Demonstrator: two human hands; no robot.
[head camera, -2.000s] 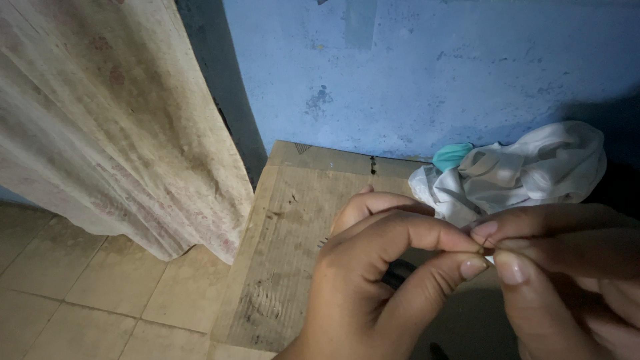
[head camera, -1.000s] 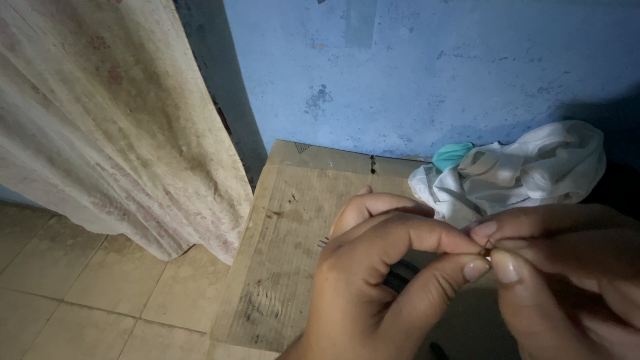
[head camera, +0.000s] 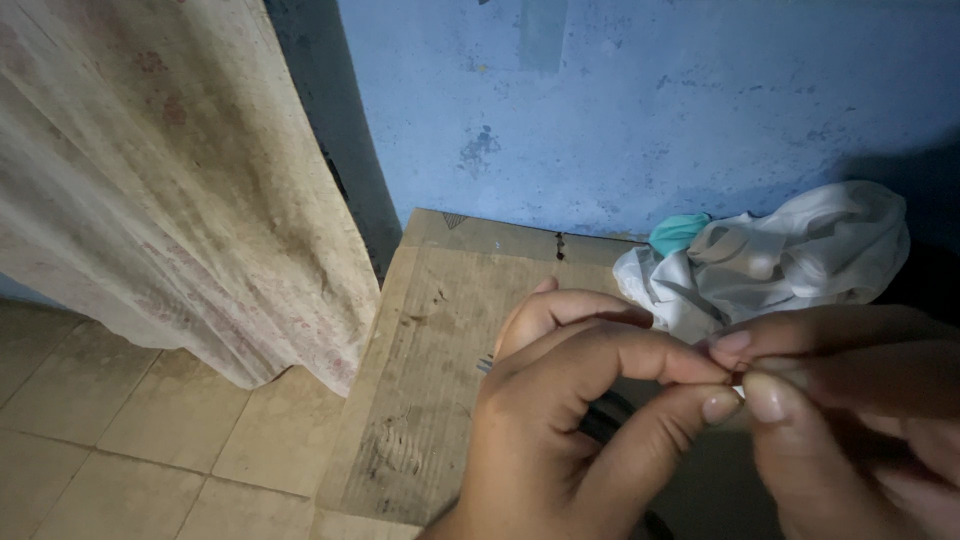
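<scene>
My left hand has its index finger and thumb pinched together on a very small object, mostly hidden between the fingertips. From the right, my right hand meets it, thumb and fingers closed on the same tiny thing. A small pale bit shows between the two thumbs; what it is I cannot tell. Both hands are above a cardboard surface. Behind my left hand's thumb, a dark, cable-like item is partly visible.
A crumpled whitish cloth or bag with a teal piece lies at the back right, against a blue wall. A stained floral curtain hangs at left over a tiled floor.
</scene>
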